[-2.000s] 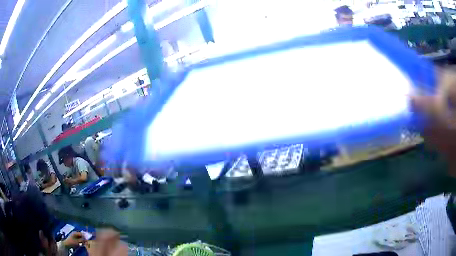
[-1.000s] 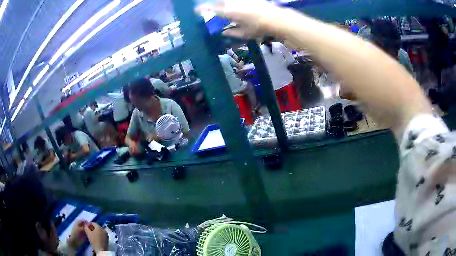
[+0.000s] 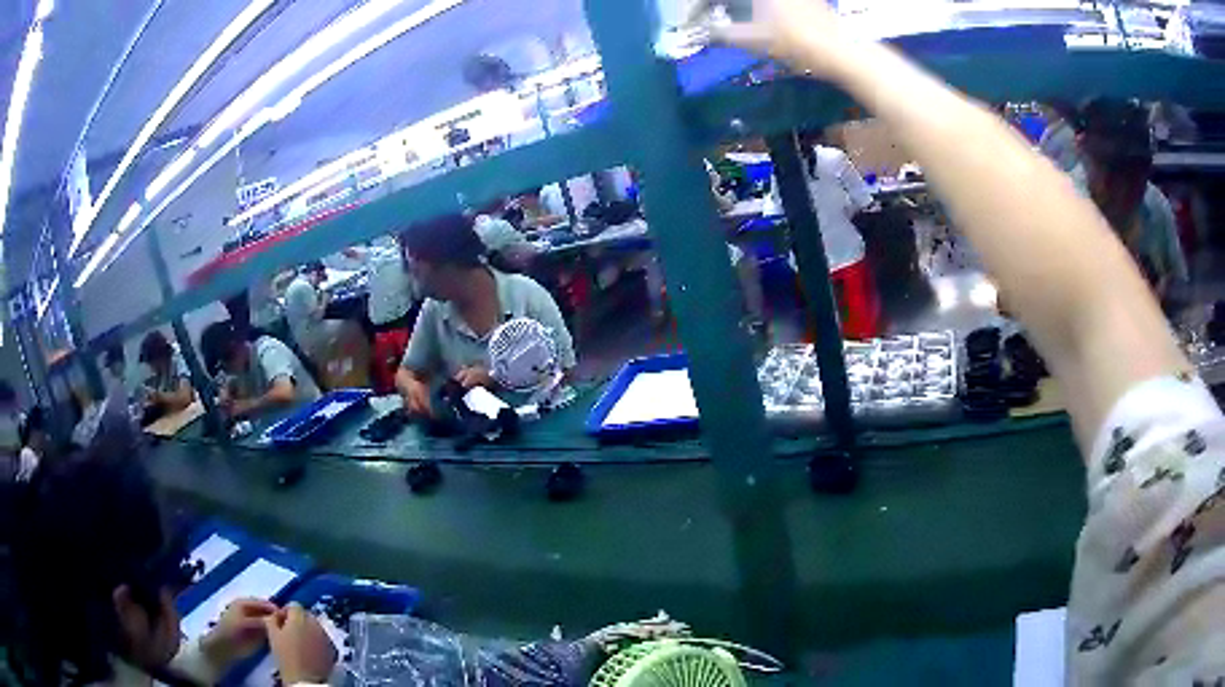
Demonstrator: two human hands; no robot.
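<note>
My right arm reaches up across the right side from a patterned sleeve. My right hand [image 3: 755, 27] is at the top edge, partly cut off and washed out by bright light. A blue tray-like piece [image 3: 726, 67] shows just below it, by the green upper frame. Whether my fingers touch or grip it cannot be told. My left hand is not in view.
A light green fan [image 3: 668, 667] is at the bottom edge, beside a clear bag [image 3: 423, 651]. A green post [image 3: 705, 309] stands before the conveyor [image 3: 591, 537], which carries small black parts. A person sits at lower left; others work across the line, near blister trays [image 3: 873, 372].
The large blue tray with white lining, held up two seconds ago, no longer fills the view. My right arm is now raised to the top. Since one second ago, the scene has shifted right.
</note>
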